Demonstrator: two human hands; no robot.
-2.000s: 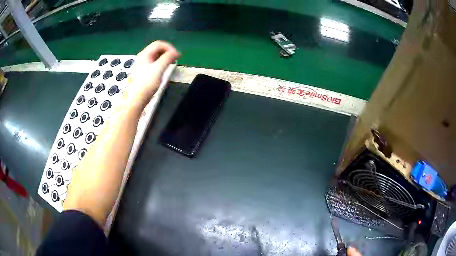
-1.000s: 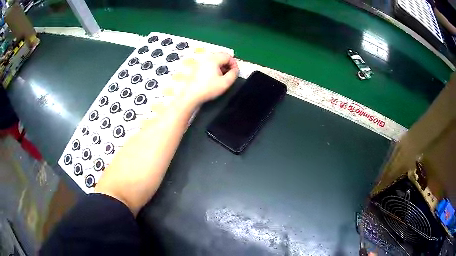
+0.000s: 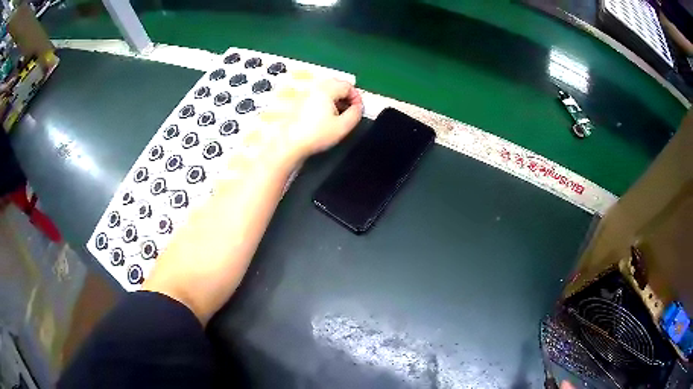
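Note:
My left hand rests over the upper right part of the white parts tray. Its fingers are curled at the tray's edge; whether something small is between the fingertips is hidden. Rows of small round black parts with pale centres sit in the tray. Yellowish spots show beside the hand. A small circuit board lies on the green belt at the upper right. Only a sliver of my right hand shows at the bottom edge, beside the thin tip of a tool, cut off by the frame.
A smartphone lies right of the tray on the dark mat. A black fume extractor fan stands at lower right before a cardboard shield with a blue item. Another tray lies beyond the belt. A post rises at upper left.
The view has swung right and my left hand has moved to the tray's right edge. In the last second the hand stays almost still, while the circuit board has moved right along the belt.

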